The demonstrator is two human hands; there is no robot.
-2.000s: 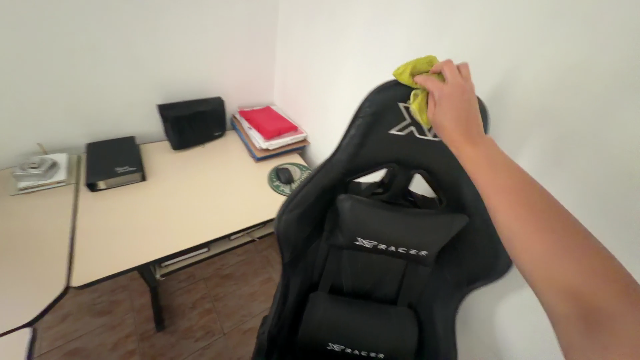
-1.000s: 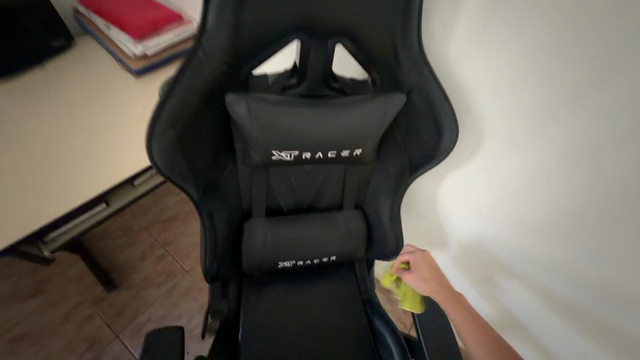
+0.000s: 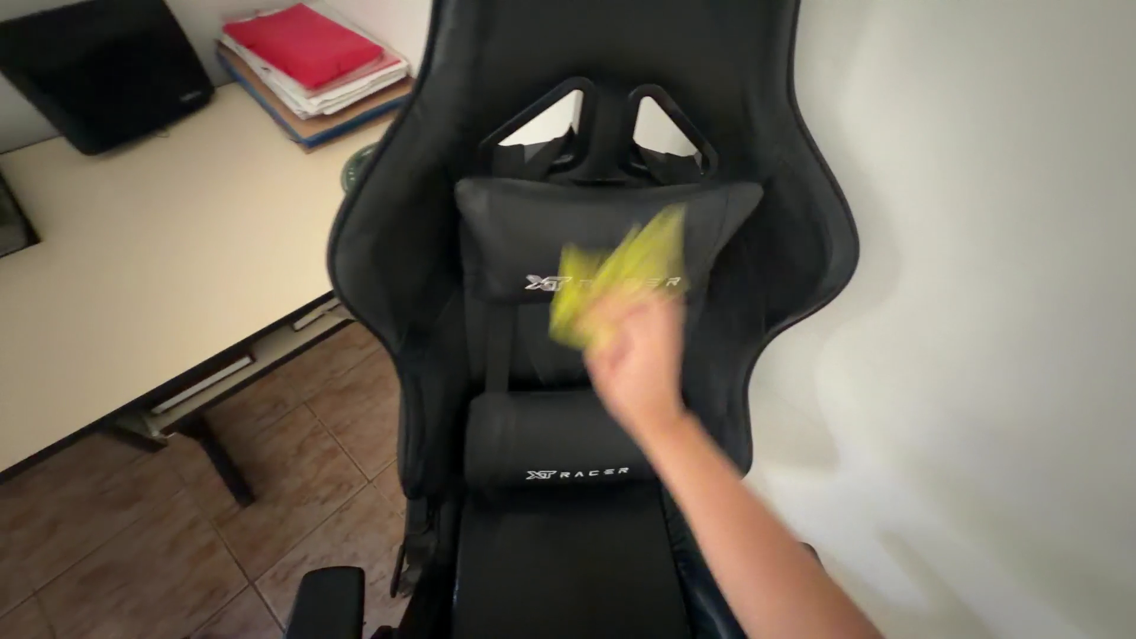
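My right hand is closed on a yellow-green cloth, both blurred by motion. They are in front of a black gaming chair's backrest, over the upper cushion, and cover part of its lettering. Whether the cloth touches the cushion cannot be told. Below, a lumbar cushion lies against the backrest above the seat. A padded armrest shows at the lower left; the other one is mostly hidden behind my forearm. My left hand is not in view.
A light desk stands left of the chair. On it are a black case and a stack of papers and folders with a red folder on top. A white wall rises at the right, and the tiled floor shows below the desk.
My right hand, with the cloth, has gone from the top of the backrest to beside the right armrest, then up and left to the front of the upper cushion. The view has tilted down.
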